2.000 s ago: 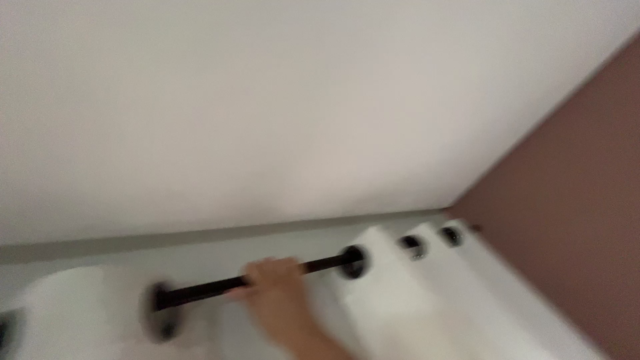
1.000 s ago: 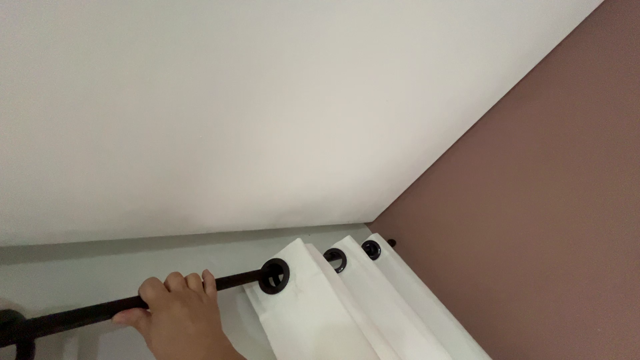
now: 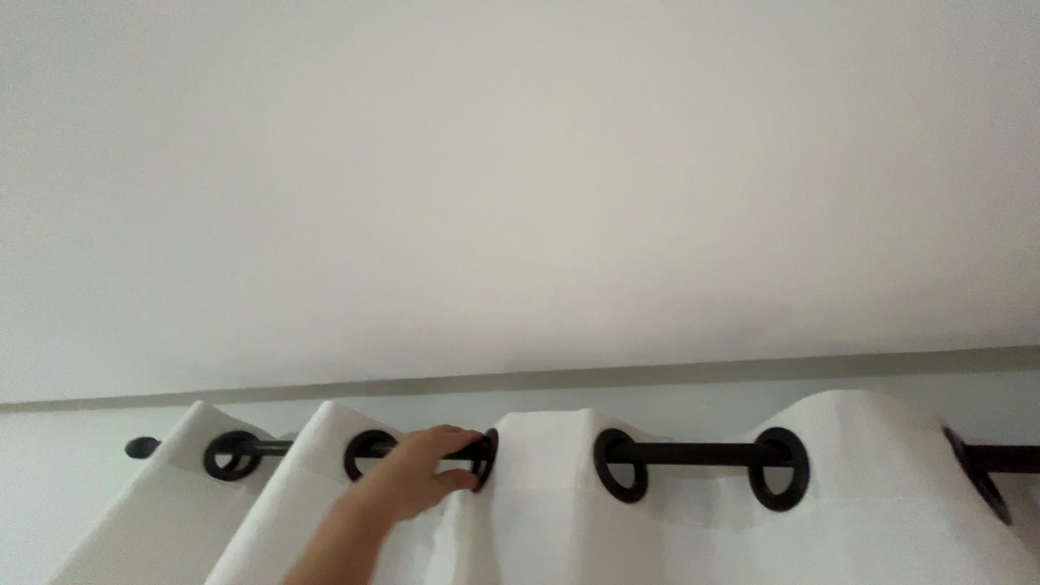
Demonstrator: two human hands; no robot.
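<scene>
A white grommet curtain [image 3: 536,463] hangs in folds from a dark curtain rod [image 3: 691,453], which passes through its black rings. My left hand [image 3: 414,475] reaches up from the lower left. Its fingers lie over the rod and its thumb is below, both gripping a black grommet [image 3: 485,461] seen nearly edge-on. Another grommet [image 3: 366,455] is partly hidden behind that hand. To the right, two grommets [image 3: 621,465] face the camera more openly. My right hand is out of view.
The rod ends at the left in a dark finial [image 3: 143,448]. A pale wall [image 3: 65,455] is behind the curtain, and a white ceiling [image 3: 520,187] fills the view above. One more grommet [image 3: 977,475] is at the far right.
The view has swung to the rod's left end. Earlier my right hand was on a bare stretch of rod beside a curtain panel; now my left hand holds a grommet and the right is out of view.
</scene>
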